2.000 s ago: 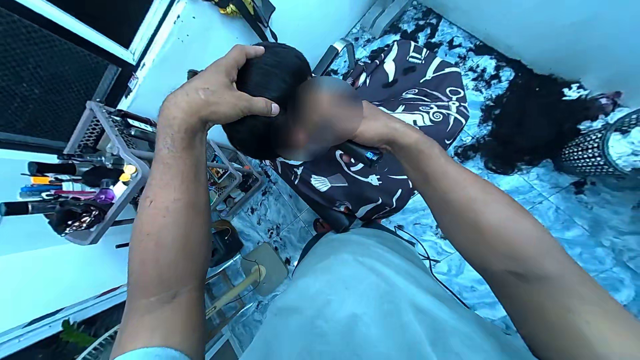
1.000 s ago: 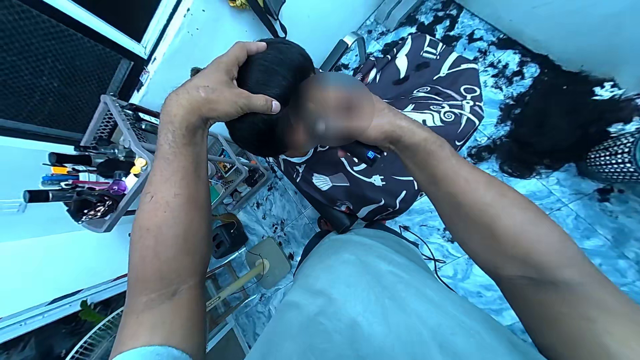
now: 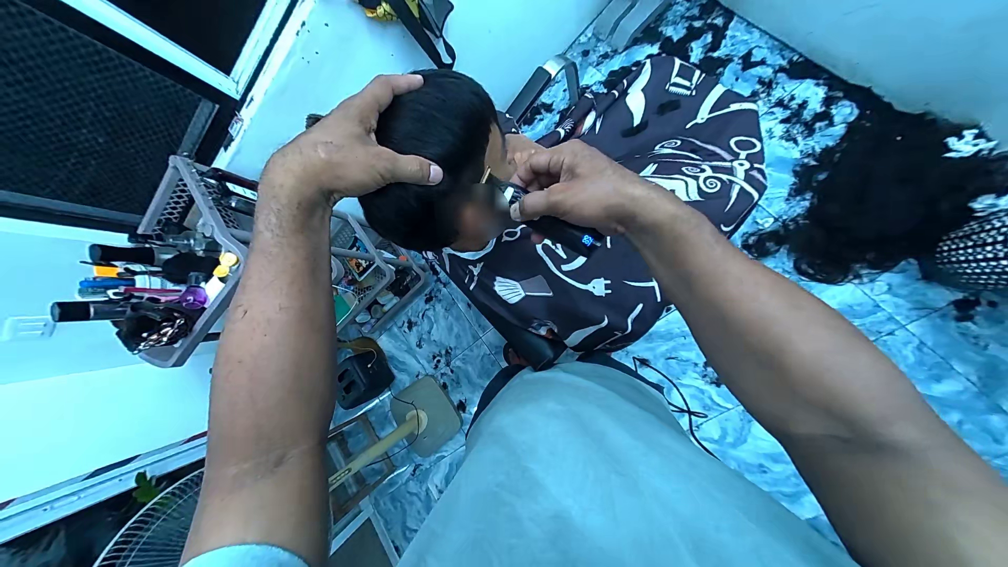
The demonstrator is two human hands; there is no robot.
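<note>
My left hand [image 3: 346,150] lies with spread fingers and thumb on the dark hair of a seated person's head [image 3: 437,130]. In my right hand [image 3: 579,185] is a black hair clipper [image 3: 563,232] with a small lit display, its head end close to the side of the person's face. My right fingers hide part of the clipper. A dark barber's cape [image 3: 614,287] printed with white scissors, combs and brushes covers the person's body.
On the left, a grey plastic basket rack [image 3: 228,272] holds bottles and tools. A stool-like stand [image 3: 429,413] and a fan [image 3: 153,524] are at lower left. Cut hair [image 3: 874,181] lies on the tiled floor by a perforated basket [image 3: 976,248]. A cable [image 3: 689,409] trails on the floor.
My right hand's fingers and the clipper now show more plainly beside the face, where a blur covered them before. My left hand has stayed on the head.
</note>
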